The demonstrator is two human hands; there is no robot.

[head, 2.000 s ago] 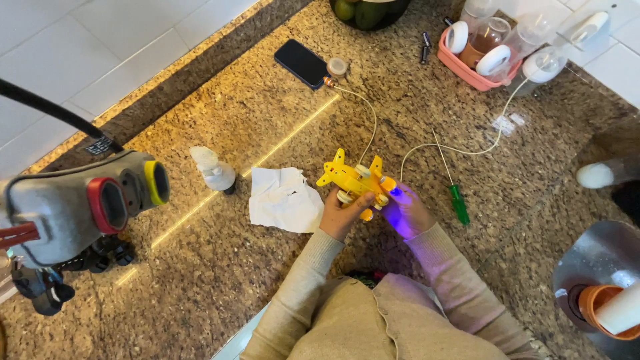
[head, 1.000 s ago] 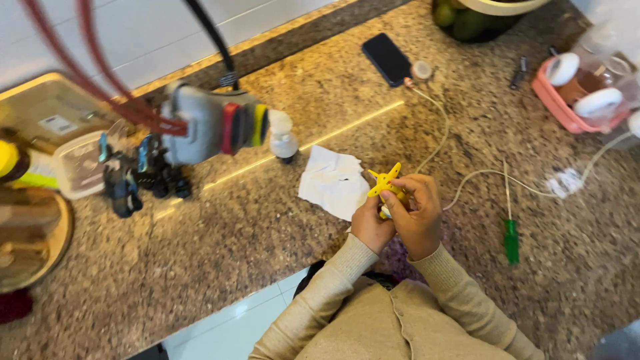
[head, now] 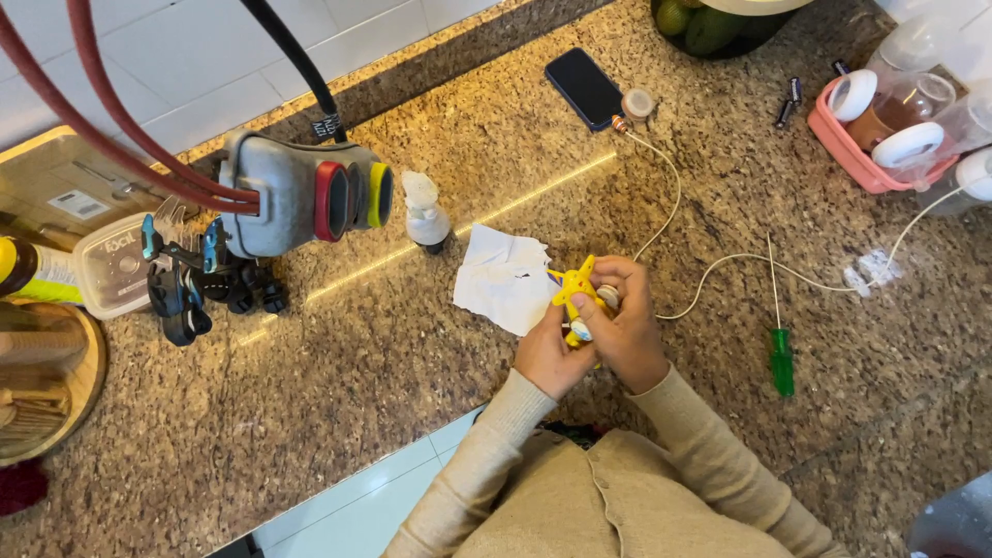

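Between my two hands is a small yellow toy figure (head: 574,288) with pointed ears, held just above the granite counter. My left hand (head: 552,355) grips it from the left side and below. The fingers of my right hand (head: 632,329) wrap its right side, the thumb across its front. A white round part shows beside the toy, under the right fingers. Left of the hands lies a creased sheet of white paper (head: 500,279). To the right rests a screwdriver with a green handle (head: 782,364), its shaft pointing away.
A smartphone (head: 585,88) with a white cable lies at the back. Small batteries (head: 789,101) sit near a pink basket (head: 876,174) of bottles. A small white bottle (head: 425,217) stands left of the paper. A grey device with red cords (head: 283,194) hangs at left.
The toy has turned in my hands, and the purple light seen on my right hand two seconds ago no longer shows. The view has shifted left.
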